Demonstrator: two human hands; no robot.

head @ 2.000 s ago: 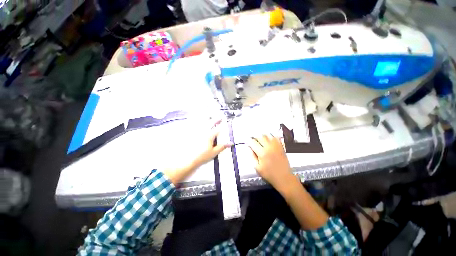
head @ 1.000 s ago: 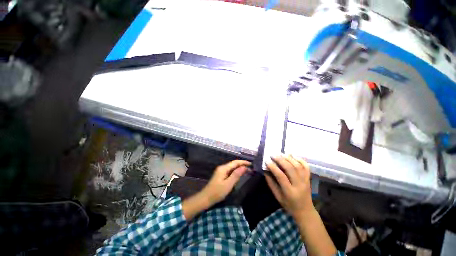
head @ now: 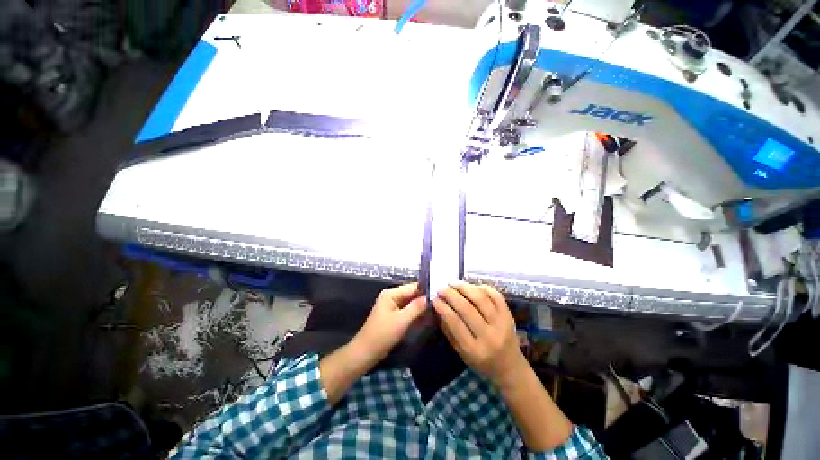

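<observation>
A long white-faced strip (head: 447, 229) with dark edges runs from the needle area (head: 478, 146) of the sewing machine (head: 620, 90) to the table's front edge. My right hand (head: 476, 325) has its fingers on the strip's near end. My left hand (head: 391, 321) pinches the dark edge at the same end, just left of my right hand. The fingertips nearly meet. Glare washes out the strip's upper part, and the fingers cover its near end.
Dark fabric strips (head: 202, 137) lie on the left of the white table (head: 270, 189). A dark brown patch (head: 584, 249) lies under white scraps right of the needle. Orange and black snips (head: 614, 142) are partly covered. A measuring tape (head: 270, 255) runs along the front edge.
Both hands have come down from near the needle to the front edge, first spreading the strip, and now sit closer together. The camera view has also shifted.
</observation>
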